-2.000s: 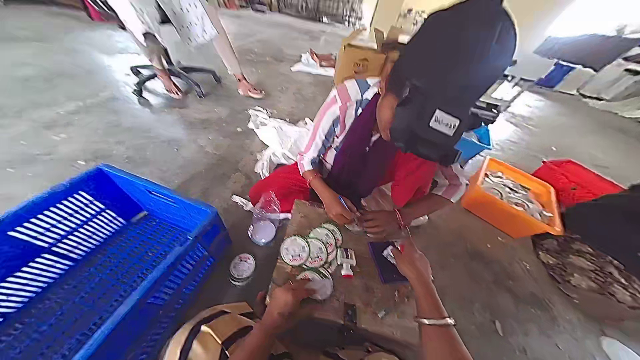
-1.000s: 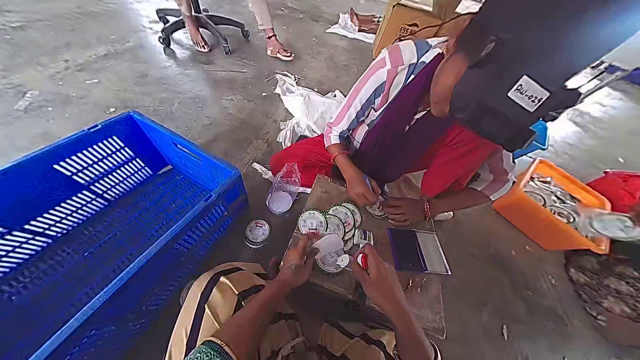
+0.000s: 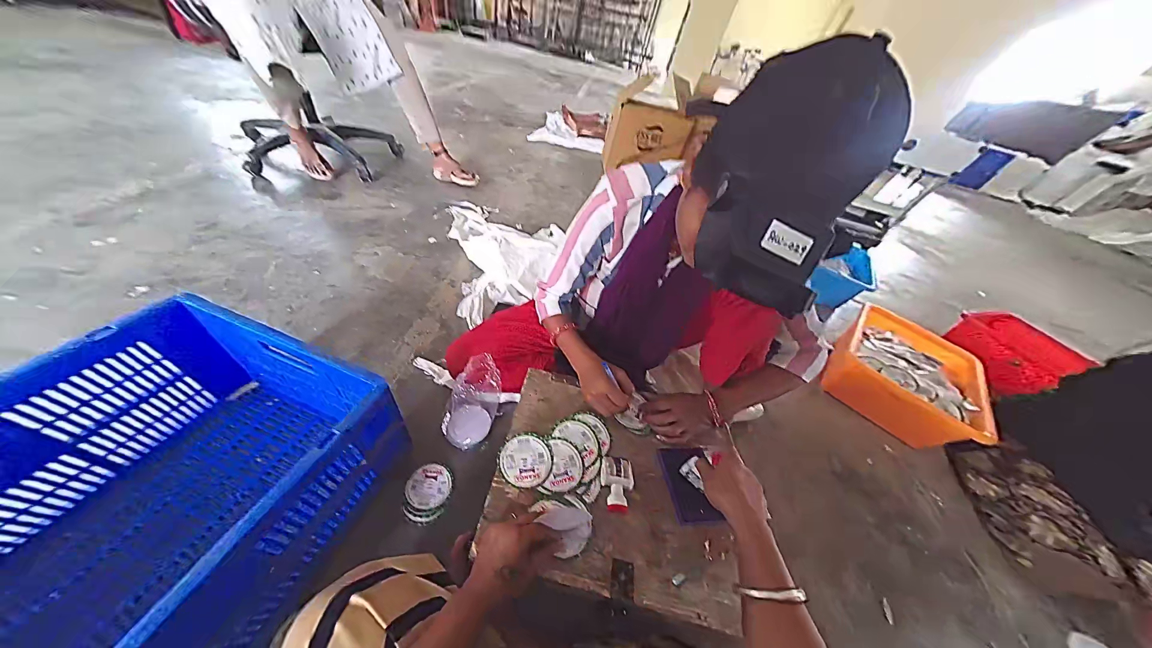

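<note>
My left hand (image 3: 515,551) grips a pale round disc (image 3: 569,529) by its edge, over the near left part of a low wooden board (image 3: 648,585). My right hand (image 3: 733,486) holds a small stamp with a white and red body (image 3: 697,470) over a dark ink pad (image 3: 688,499). Between my hands lies a small white bottle with a red cap (image 3: 617,481). Overlapping round labelled discs (image 3: 562,463) with green edges lie beyond my left hand. Across the board, a co-worker's hands (image 3: 670,417) hold a pen and a similar disc (image 3: 633,414).
A large blue plastic crate (image 3: 342,450) stands at left. More discs (image 3: 428,488) and a clear plastic bag (image 3: 470,409) lie on the floor beside the board. The co-worker (image 3: 630,243) sits opposite. An orange bin (image 3: 909,427) of discs and a red tray (image 3: 1017,351) are at right.
My right hand has moved from near my left hand, where it held a red-and-white item, to the ink pad. The small bottle now lies plainly between my hands. The view has shifted.
</note>
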